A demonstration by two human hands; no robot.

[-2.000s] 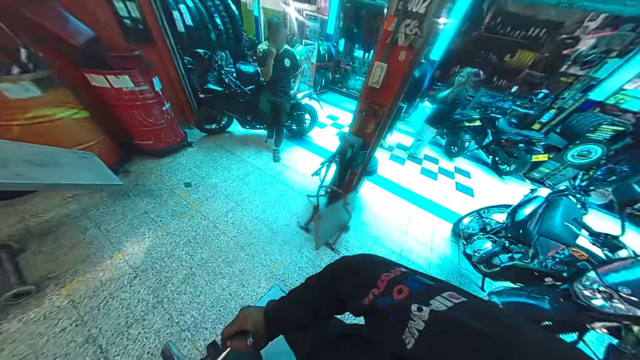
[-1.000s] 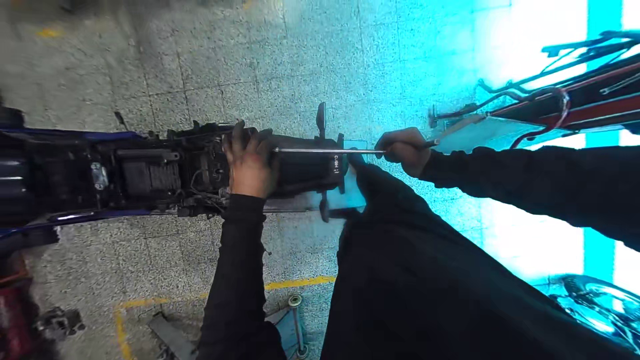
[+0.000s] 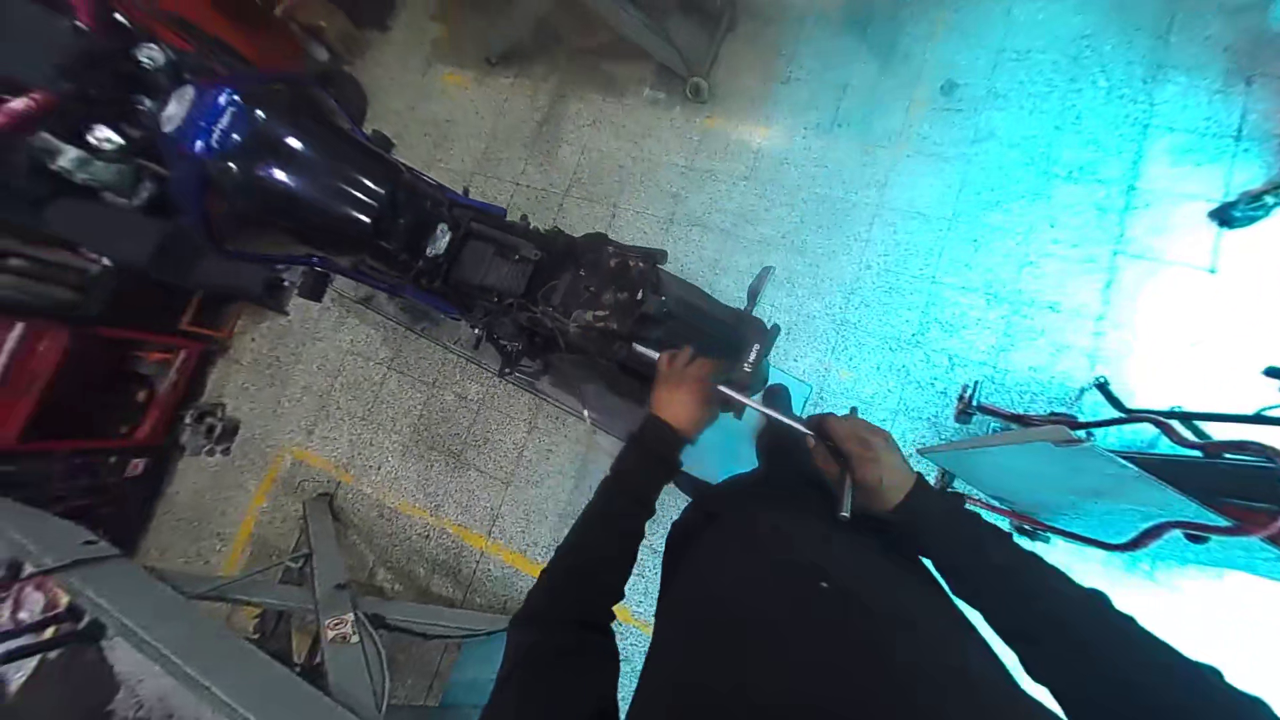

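Observation:
My left hand [image 3: 686, 392] is closed around the shaft of a long metal T-handle wrench [image 3: 768, 410], close to its far end. My right hand [image 3: 862, 462] grips the handle end of the same tool, whose crossbar sticks out below the fingers. The wrench tip lies over the rear of a motorcycle [image 3: 600, 290] with its seat off, beside the dark tail part [image 3: 705, 325]. Whether the tip touches a fastener, I cannot tell. Wiring and frame parts show at the middle, and the glossy dark blue tank [image 3: 300, 180] is at the upper left.
A grey metal stand [image 3: 330, 600] is on the floor at lower left, near a yellow floor line [image 3: 460, 530]. At the right stands a red tubular frame [image 3: 1150, 540] with a flat panel [image 3: 1070, 480]. A red cabinet [image 3: 90, 385] is at the left edge.
The view has swung from the shop down to the motorcycle. Since one second ago, my left hand has moved off the middle of the motorcycle's rear to its near side, the wrench now slanting.

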